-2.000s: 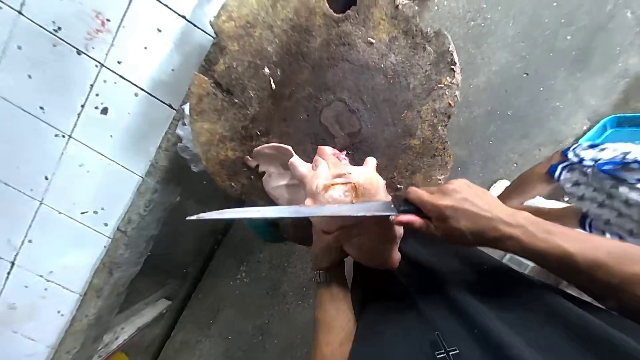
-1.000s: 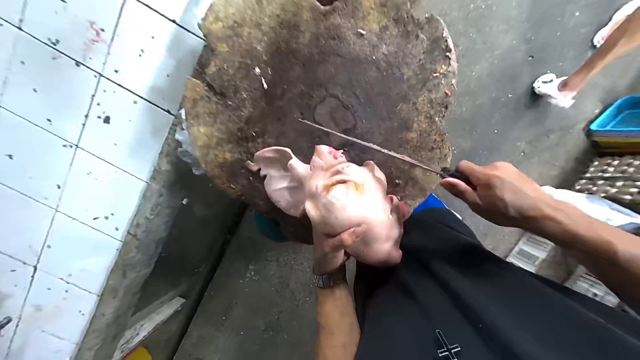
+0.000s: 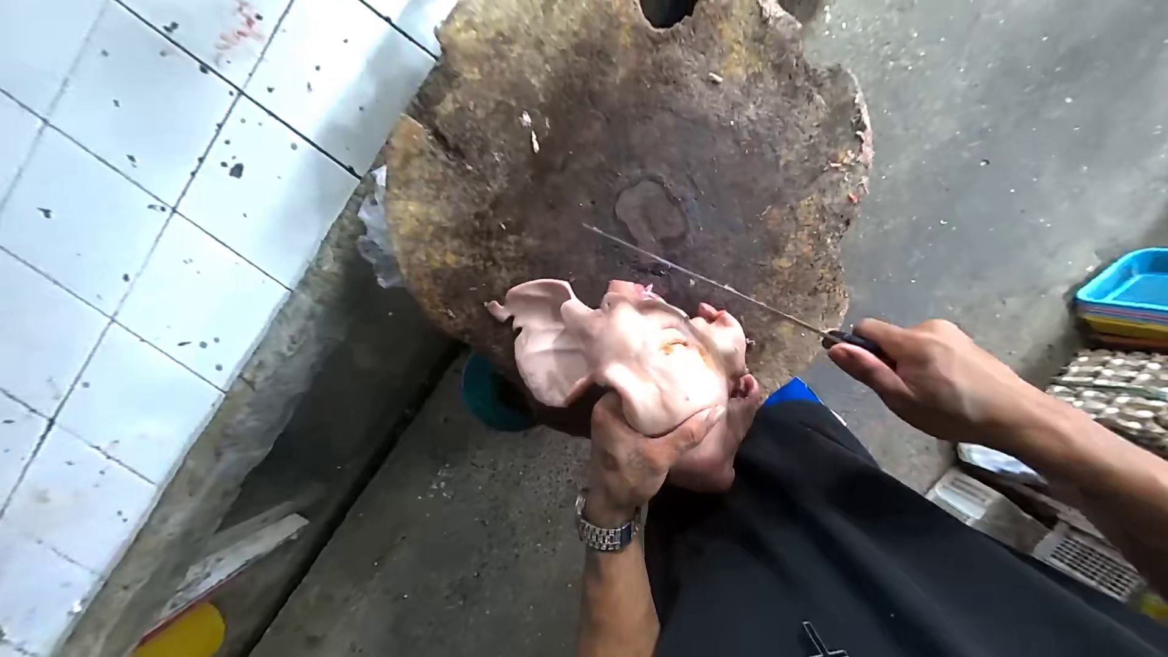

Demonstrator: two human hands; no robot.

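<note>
A pale piece of pig's head with an ear (image 3: pixel 671 365) lies over the near edge of a round wooden chopping block (image 3: pixel 584 164). My left hand (image 3: pixel 639 447), with a metal watch on the wrist, grips its near side, thumb on top. To the right, my right hand (image 3: pixel 922 370) is closed around the black handle of a long knife (image 3: pixel 707 278). The blade points up and left above the block, edge-on to the view and apart from the meat. The fingers under the meat are partly hidden.
A white tiled surface (image 3: pixel 119 237) with dark specks is on the left. Blue trays (image 3: pixel 1131 278) and stacked egg cartons (image 3: pixel 1109 388) stand at the right. A teal container (image 3: pixel 493 397) shows below the block. White crates (image 3: pixel 1086 557) are at the lower right, on the concrete floor.
The knife, which lay across the meat two seconds ago, is now above and right of it. My left hand shows on the near side of the meat, where it was mostly hidden before.
</note>
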